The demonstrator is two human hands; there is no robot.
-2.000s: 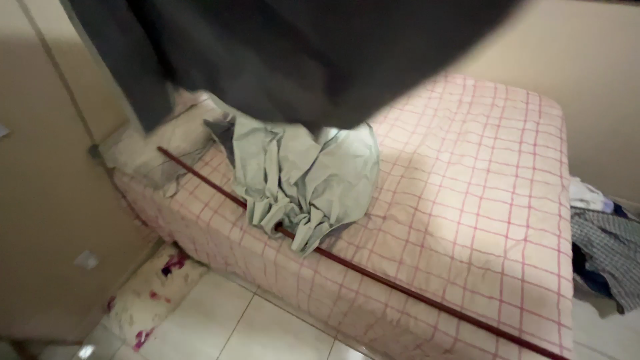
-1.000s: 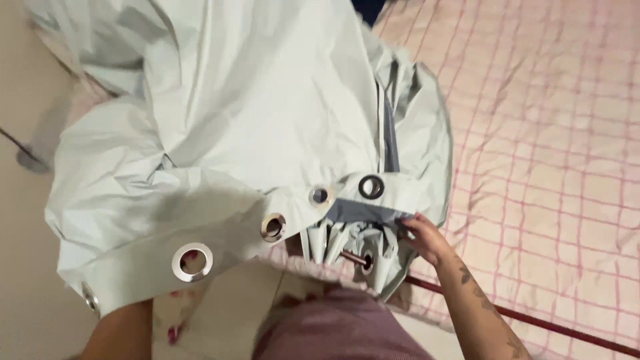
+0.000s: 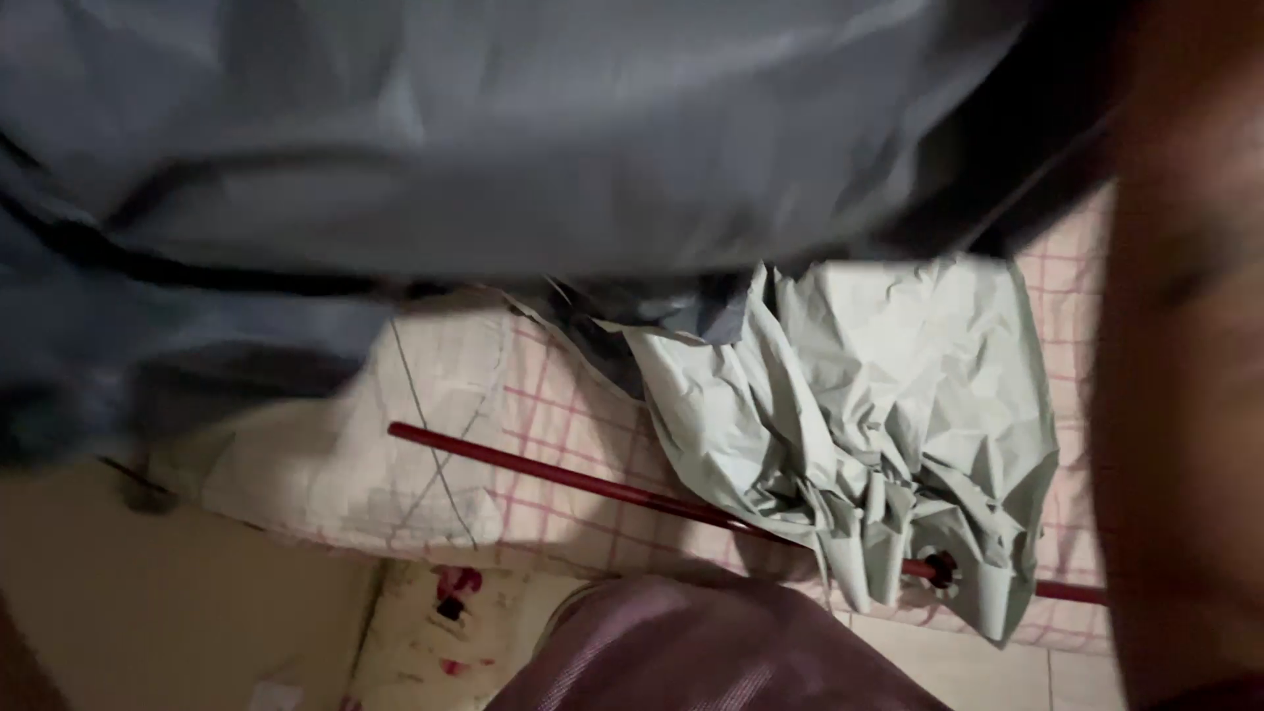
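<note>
A dark grey sheet of curtain fabric (image 3: 592, 148) hangs blurred across the top of the view. My right arm runs close and blurred down the right edge; its hand is not in view. My left hand does not show either. On the bed below lies a bunched pale grey-green curtain (image 3: 918, 395) with metal eyelets. A dark red rod (image 3: 592, 482) passes through the gathered eyelet end of this curtain, and its left end sticks out over the bed.
The bed bears a pink-checked cover (image 3: 563, 434), with a whitish cloth or pillow (image 3: 425, 474) at its left end. Below are a floral mat (image 3: 444, 632) and floor tiles (image 3: 968, 662). My clothed leg (image 3: 711, 652) is at the bottom.
A second ago my right hand held the pale curtain's eyelet edge in front of me. Now dark fabric spans the top, and that hand is out of view. The bunched curtain remains on the rod.
</note>
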